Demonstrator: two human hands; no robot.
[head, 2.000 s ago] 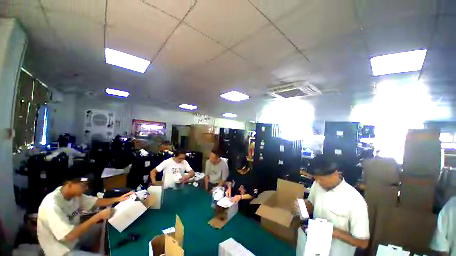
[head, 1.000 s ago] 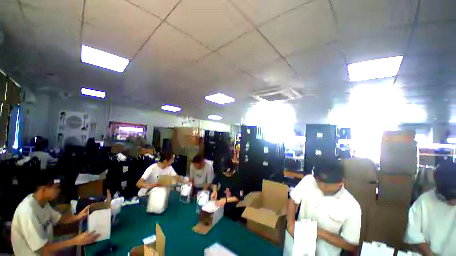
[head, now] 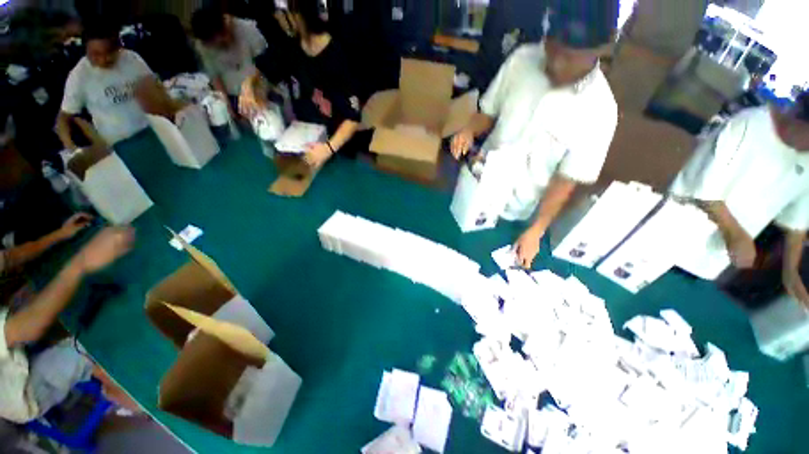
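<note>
Neither of my hands is in the picture. Nearest in front of me, small white leaflets (head: 396, 396) lie at the bottom edge of the green-topped table (head: 328, 301). A crumpled green patch (head: 467, 383) is beside them. A big loose heap of white printed pieces (head: 568, 355) spreads to the right. A row of white boxes (head: 390, 251) runs from mid-table to the heap. Two open retail cartons with brown insides stand at the left, a nearer one (head: 277, 403) and a farther one (head: 247, 319).
A person across the table reaches to the heap's far edge. An open brown shipping carton (head: 405, 151) stands at the far side. White cartons (head: 608, 222) lie at the right beside another person. Several people work along the far and left sides. A dark object (head: 99, 301) is at the left edge.
The view has tilted down from ceiling and room to the tabletop, bringing the heap, leaflets and whole white row into view. The person across now has a hand at the heap.
</note>
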